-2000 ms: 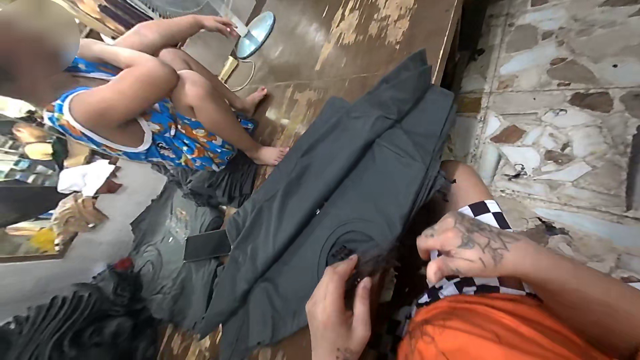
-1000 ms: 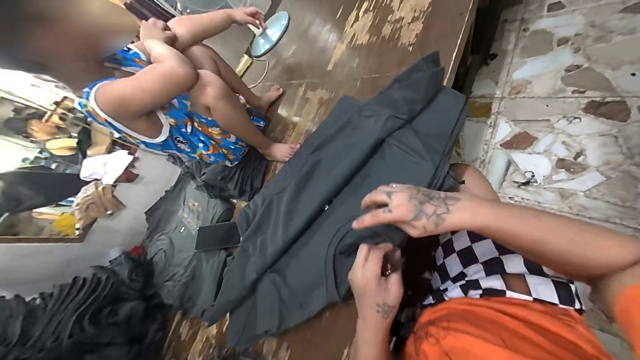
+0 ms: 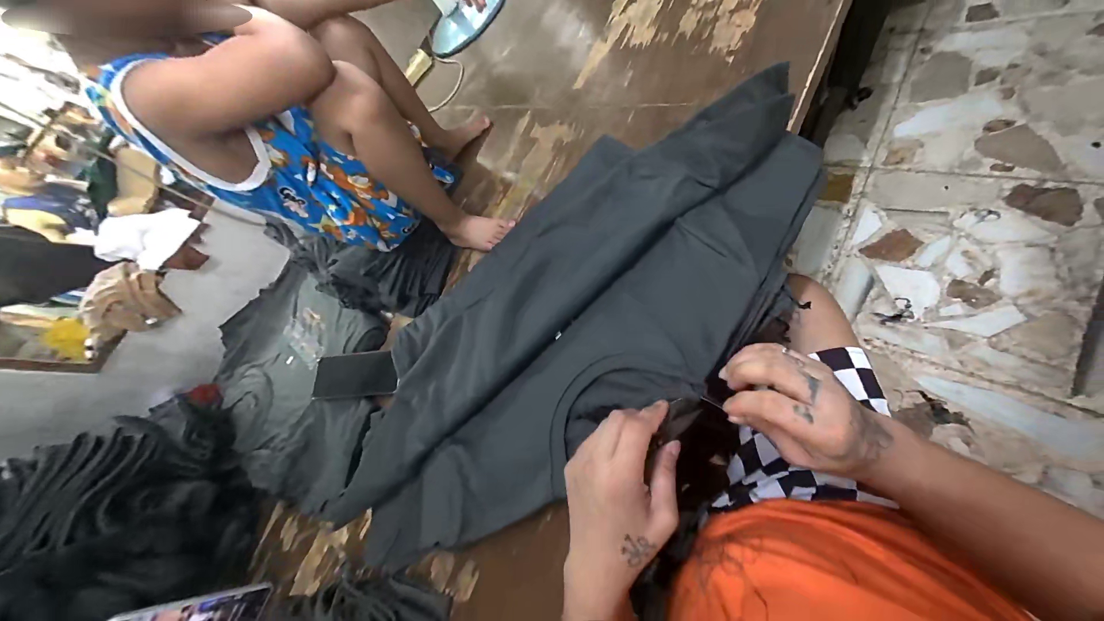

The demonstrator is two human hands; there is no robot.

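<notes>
Dark grey shirts point(image 3: 535, 285) lie flat on a worn wooden surface, their round neckline nearest me. My left hand point(image 3: 625, 483) is at the lower edge of that neckline, thumb and forefinger close to its cloth; a small dark piece shows by the fingertips. Just right of it, my right hand point(image 3: 798, 401) has its thumb and fingers pinched at the neckline's end, above the checkered shorts point(image 3: 776, 457). A thin thing seems to be between its fingertips, too small to name.
A person point(image 3: 285, 129) sits on the wooden surface point(image 3: 552, 78) at upper left, a foot near the shirts. Dark garments point(image 3: 121, 509) are heaped at lower left. A dark flat rectangle point(image 3: 354, 375) lies beside the shirts, and a phone point(image 3: 203, 604) at the bottom edge. Tiled floor point(image 3: 975, 216) is at right.
My right hand was over the neckline, close above the left one, a second ago; it has moved right, away from the left hand. The shirts have stayed in place.
</notes>
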